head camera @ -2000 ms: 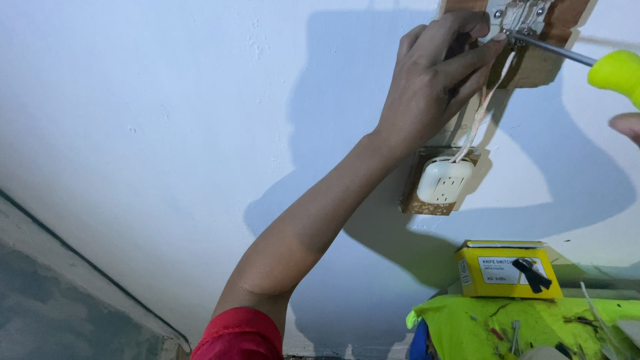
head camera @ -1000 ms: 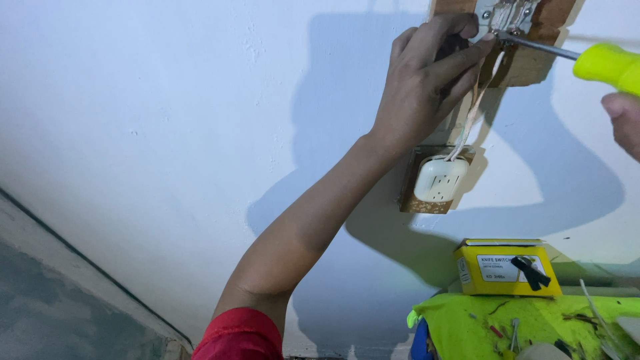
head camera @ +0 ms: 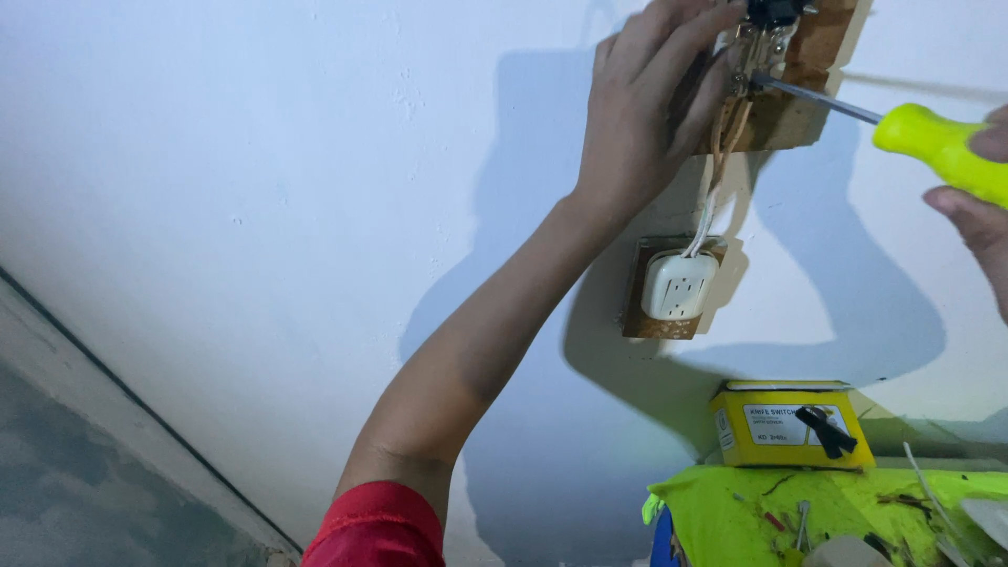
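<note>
My left hand (head camera: 650,102) is raised at the top, its fingertips against the left side of a knife switch (head camera: 760,51) on a wooden board (head camera: 787,118); what the fingers grip is hidden. At the right edge, my right hand (head camera: 976,213), partly out of view, holds the yellow-green handle of a screwdriver (head camera: 929,142). The shaft points left and its tip meets the lower part of the switch. Two wires (head camera: 715,185) run from the switch's bottom down to a white outlet (head camera: 681,287) on a small wooden block.
A yellow knife switch box (head camera: 787,425) with a black piece on its front stands below the outlet. Beside it, a bright green cloth (head camera: 709,504) carries wire scraps and small items. A blue object (head camera: 664,539) shows under the cloth's left edge.
The view has shifted so that more of the switch and its black part shows. The screwdriver tip stays at the switch's lower part, and my left hand remains beside it.
</note>
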